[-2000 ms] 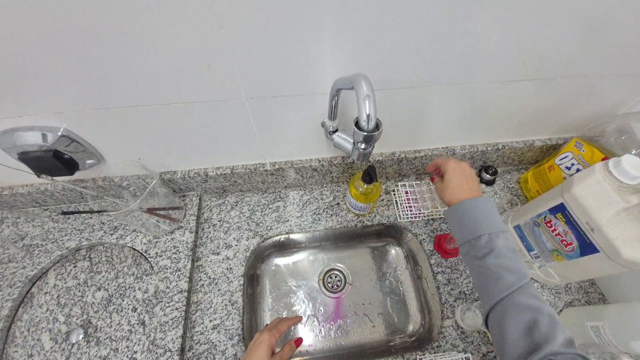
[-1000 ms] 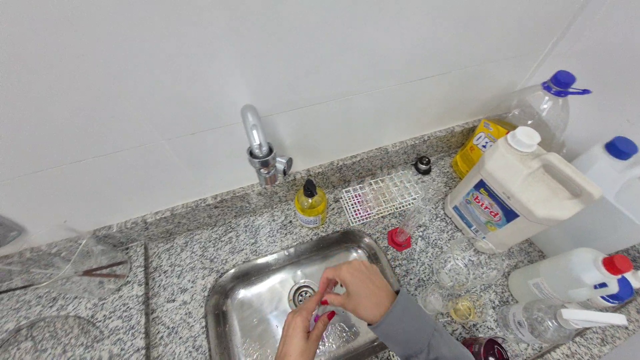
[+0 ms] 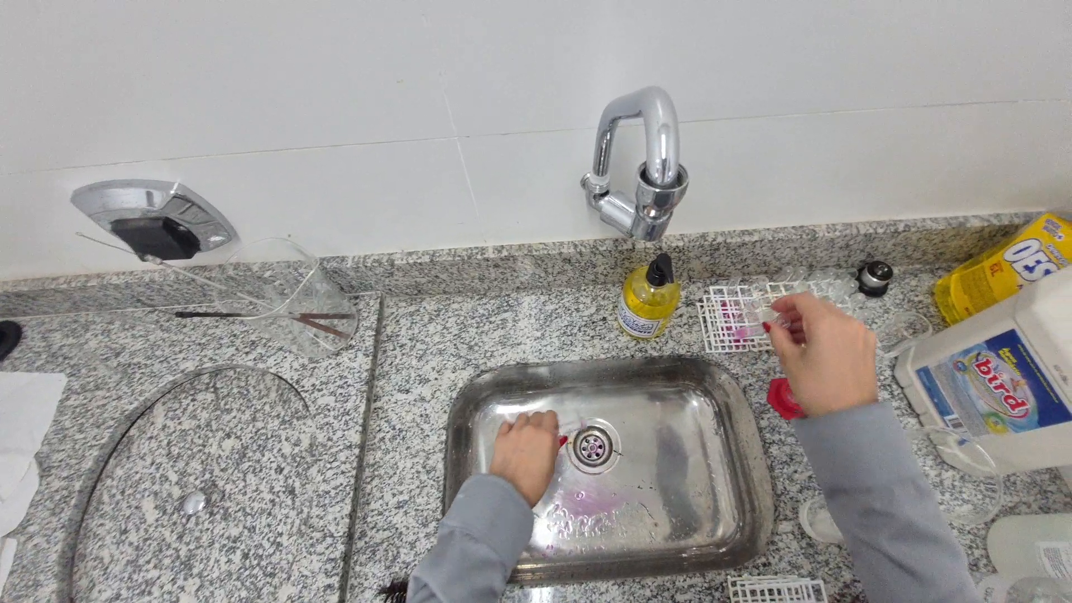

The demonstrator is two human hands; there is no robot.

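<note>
My right hand (image 3: pixel 825 356) is over the near right part of a white wire test-tube rack (image 3: pixel 718 295), its thumb and forefinger pinching a small clear tube (image 3: pixel 756 325) with pink at one end. Other clear glass tubes (image 3: pixel 825 285) lie on the rack's right part. My left hand (image 3: pixel 526 452) hangs over the left part of the steel sink (image 3: pixel 754 502), fingers curled, left of the drain (image 3: pixel 595 446); whether it holds anything cannot be told. Pink liquid (image 3: pixel 590 498) and drops are on the sink bottom.
Behind the sink stand a chrome tap (image 3: pixel 662 142) and a yellow soap bottle (image 3: pixel 649 301). A red cap-like piece (image 3: pixel 784 398), a white jug (image 3: pixel 997 377) and a yellow pack (image 3: pixel 1005 268) are at right. Left are a clear glass vessel (image 3: pixel 314 293) and another white rack (image 3: pixel 775 590) is near the front.
One second ago both hands were together over the sink. They have come apart: my right hand has moved to the rack, and my left hand is at the sink's left part. The view has shifted.
</note>
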